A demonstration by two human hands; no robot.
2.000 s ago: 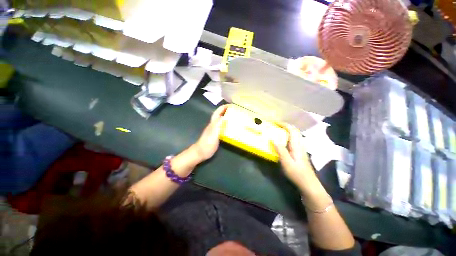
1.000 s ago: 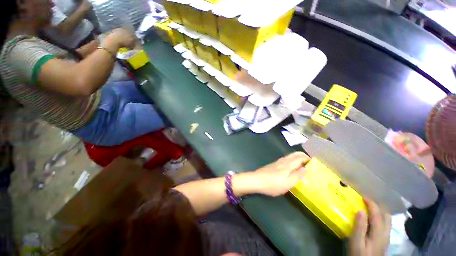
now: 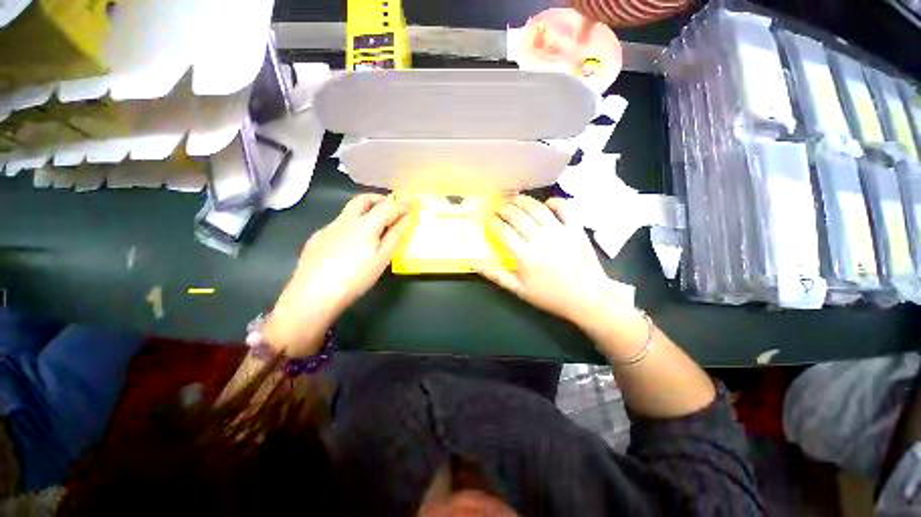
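A yellow retail box (image 3: 444,240) lies on the green bench in front of me, its top glaring nearly white. Its long rounded grey-white lid flaps (image 3: 454,106) stand up behind it. My left hand (image 3: 348,252) grips the box's left end, fingers on its top edge. My right hand (image 3: 545,252) grips its right end, fingers spread over the corner. The box's inside is not visible.
Open box blanks (image 3: 121,111) and bagged devices (image 3: 237,187) are at left. A yellow box (image 3: 377,35) and a pink disc (image 3: 571,48) are behind. White paper pieces (image 3: 606,197) and stacked clear trays (image 3: 747,172) are at right.
The view has swung back from the co-worker at left to straight ahead. The box now lies level across the view, with both hands still at its ends.
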